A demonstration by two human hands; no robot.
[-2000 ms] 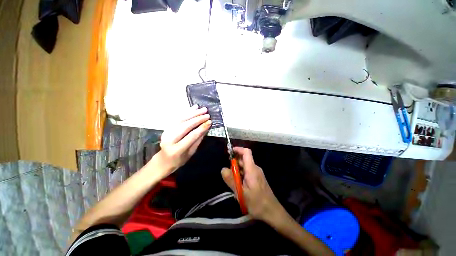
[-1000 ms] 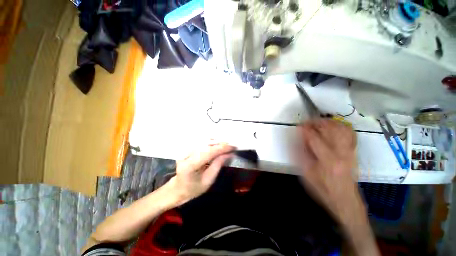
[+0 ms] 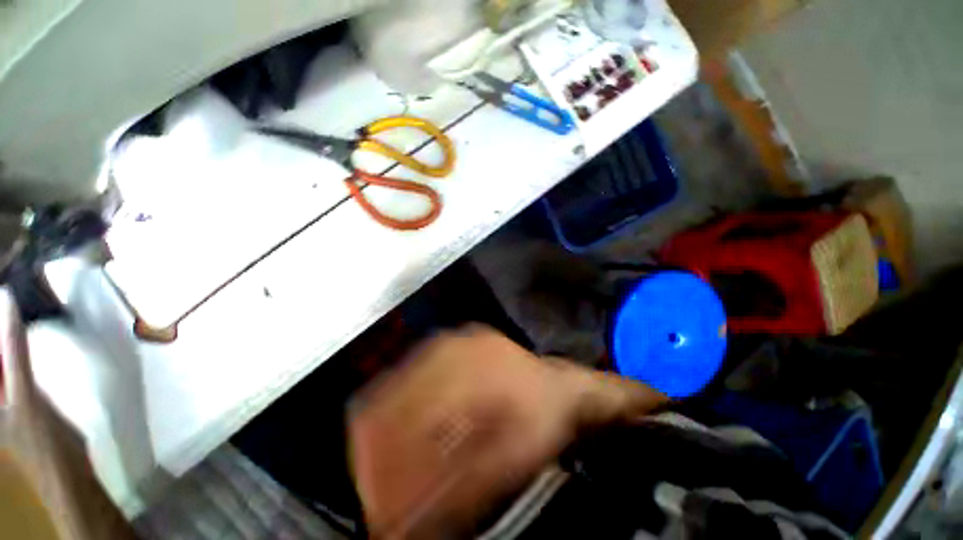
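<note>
The scissors (image 3: 354, 164) lie on the white machine table (image 3: 317, 274), with one yellow and one orange-red loop and dark blades pointing left. My right hand (image 3: 454, 427) is large and blurred below the table's front edge, away from the scissors; I cannot tell what its fingers do. My left hand (image 3: 16, 364) is at the left edge, cut off and blurred, close to the dark metal parts of the sewing machine (image 3: 63, 227). I cannot tell whether it holds anything. The small dark piece cannot be made out.
Blue-handled snips (image 3: 533, 109) lie beside the white parts tray (image 3: 581, 53). Dark pieces (image 3: 277, 74) lie behind the scissors. Below are a dark blue basket (image 3: 612, 195), a round blue stool or tub (image 3: 671, 332) and a red container (image 3: 750, 264).
The view has swung right and tilted. My right hand has let go of the scissors, now on the table, and has moved below the table edge. My left hand is at the picture's left edge.
</note>
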